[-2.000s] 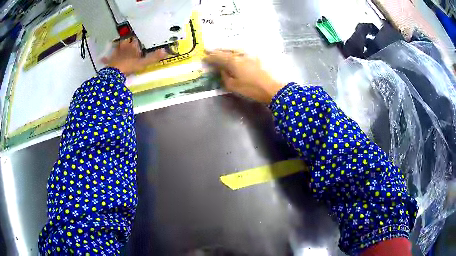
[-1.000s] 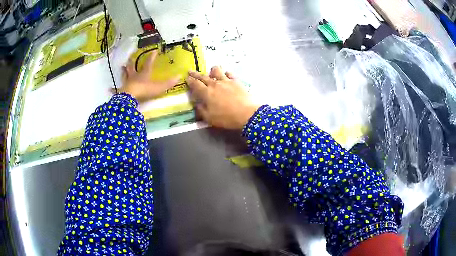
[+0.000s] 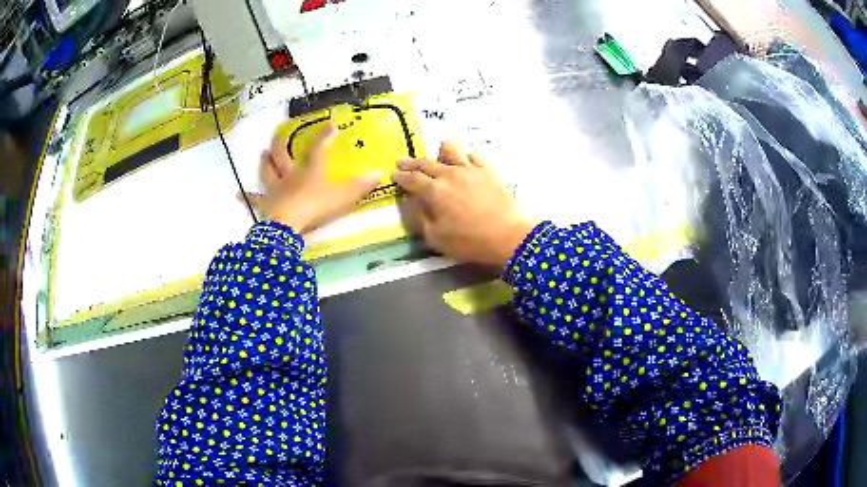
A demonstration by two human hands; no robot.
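The yellow template flap (image 3: 359,146) with a black curved line lies flat on the white template board (image 3: 143,262), in front of the sewing machine head (image 3: 323,43). A dark strip (image 3: 340,97) runs along its back edge. My left hand (image 3: 314,185) rests on the flap's left part with fingers spread. My right hand (image 3: 461,202) has its fingertips at the flap's front right corner. Neither hand visibly grips anything. Whether a fabric panel lies under the flap cannot be seen.
A thin black cable (image 3: 224,143) hangs over the board, beside a second yellow template (image 3: 95,152) at left. A yellow strip (image 3: 475,298) lies on the metal table (image 3: 418,380). A clear plastic bag (image 3: 703,190) with dark contents and a green item (image 3: 616,55) are at right.
The flap now lies flat in front of the machine head, no longer mostly hidden by it. The view has shifted. My left hand has spread onto the flap; my right hand has stayed near its right corner.
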